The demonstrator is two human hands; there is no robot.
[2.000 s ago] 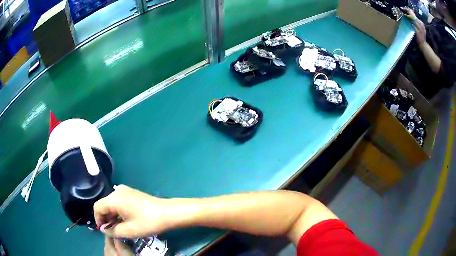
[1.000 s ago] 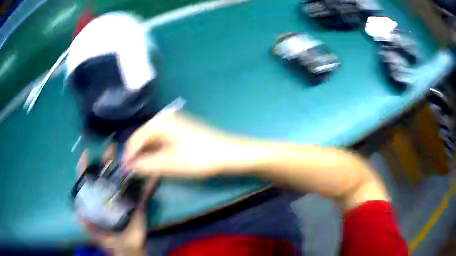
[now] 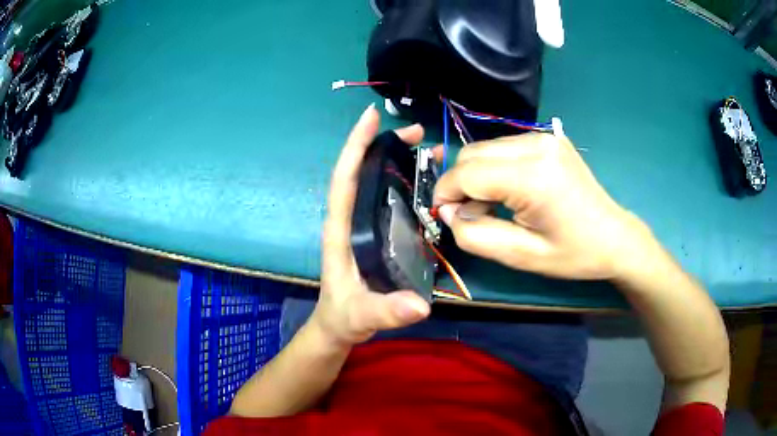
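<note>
My left hand [image 3: 345, 289] holds a black camera module [image 3: 379, 226] on edge above the bench's front edge, its open back facing right. A small circuit board [image 3: 425, 192] stands up at the module's back. My right hand [image 3: 537, 204] pinches a small red connector [image 3: 436, 212] at the board. The black camera housing [image 3: 460, 60] lies just behind my hands, cut off by the top edge. Red, blue and purple wire leads [image 3: 503, 122] with white plugs hang from its mouth. Orange and white wires [image 3: 451, 271] hang below the board.
Several camera modules [image 3: 38, 89] are grouped at the far left of the green bench [image 3: 204, 128]. Another module [image 3: 739, 149] lies at the right, with part of one beside it. Blue crates [image 3: 230, 332] stand below the bench at left, with a white-and-red item [image 3: 132, 392] between them.
The view has swung left and down and is sharper. The module, earlier held with its back upward, is now on edge. My right hand's fingers are now at its circuit board.
</note>
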